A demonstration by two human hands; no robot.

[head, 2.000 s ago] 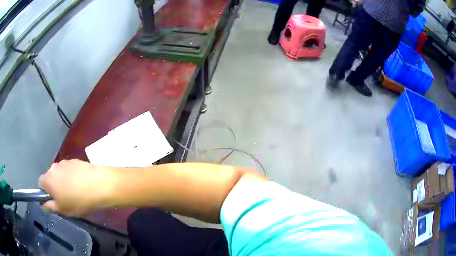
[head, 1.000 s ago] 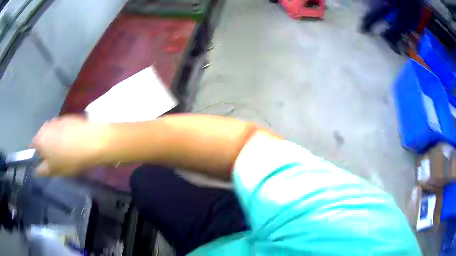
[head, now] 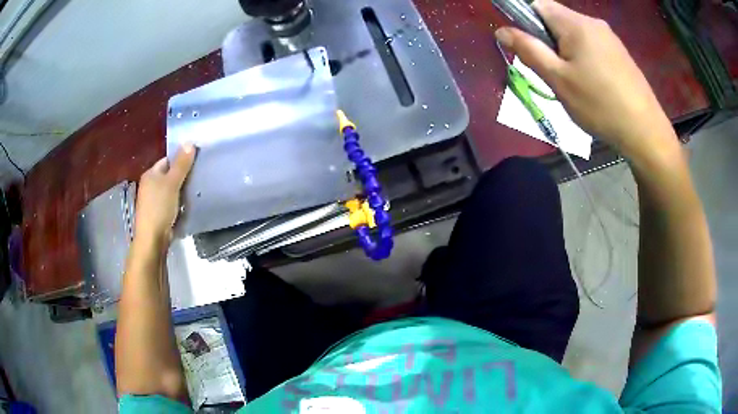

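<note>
A silver sheet-metal plate (head: pixel 259 145) lies on the drill press table (head: pixel 437 89), its far right corner just below the dark drill chuck (head: pixel 283 16). My left hand (head: pixel 166 190) holds the plate's left edge, thumb on top. My right hand (head: pixel 570 61) is closed around the metal feed handle (head: pixel 526 20) at the upper right. The blue coolant hose (head: pixel 368 178) curves up beside the plate's right edge, its yellow tip near that edge. The drill bit's tip cannot be made out.
Stacked plates (head: pixel 279 230) sit under the table's near edge, more plates (head: pixel 105 234) at left. A green air tool (head: pixel 530 105) lies over a white sheet (head: pixel 574 139) on the red bench (head: pixel 73 186). A blue crate (head: pixel 235 356) with newspaper is at lower left.
The view has swung from the bench and floor on the right to the drill press. My left hand and the plate have come into view. My right hand remains on the handle.
</note>
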